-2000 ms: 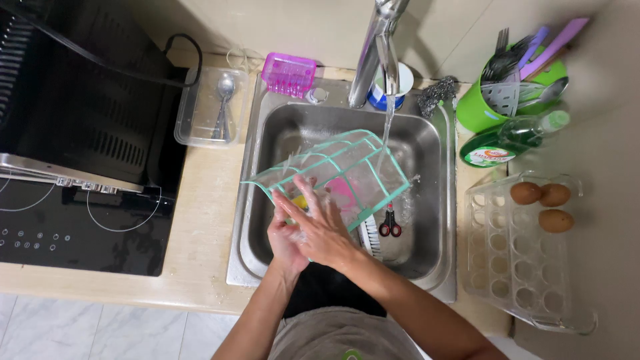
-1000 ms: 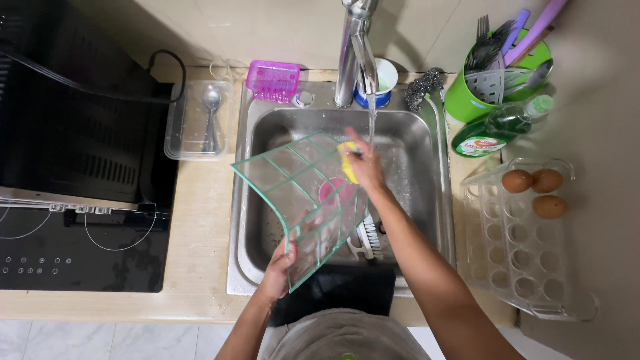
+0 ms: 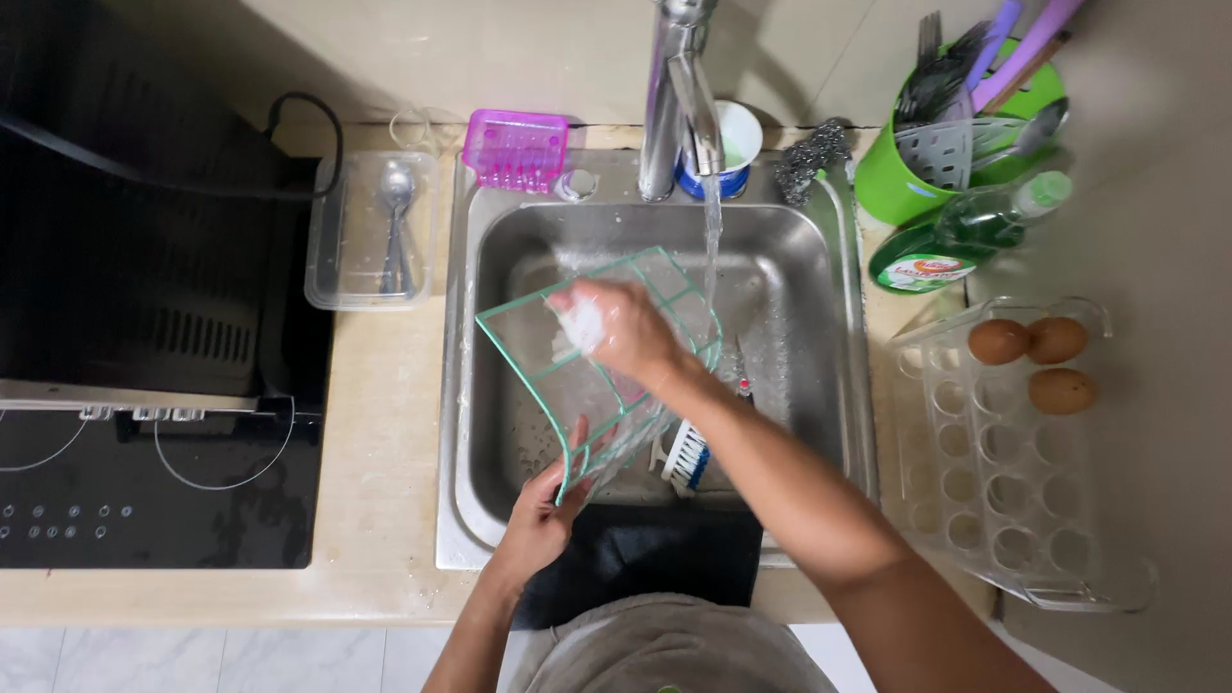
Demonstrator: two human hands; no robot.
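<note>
A clear plastic organizer with green-edged pockets is held tilted over the steel sink. My left hand grips its lower left corner. Over its upper face is my right hand, closed around something covered in white suds, probably a sponge. Water runs from the faucet just beyond the organizer's right part. Beneath, a white and blue scrub brush lies in the basin, and part of a pair of scissors shows beside it.
Behind the sink stand a pink soap dish, a blue and white tub and a steel scourer. On the right are a green utensil holder, a dish soap bottle and an egg tray. A plastic container sits left.
My right hand has moved left over the organizer from near its upper right part, where it held a yellow sponge. My left hand still grips the lower corner as it did one second ago.
</note>
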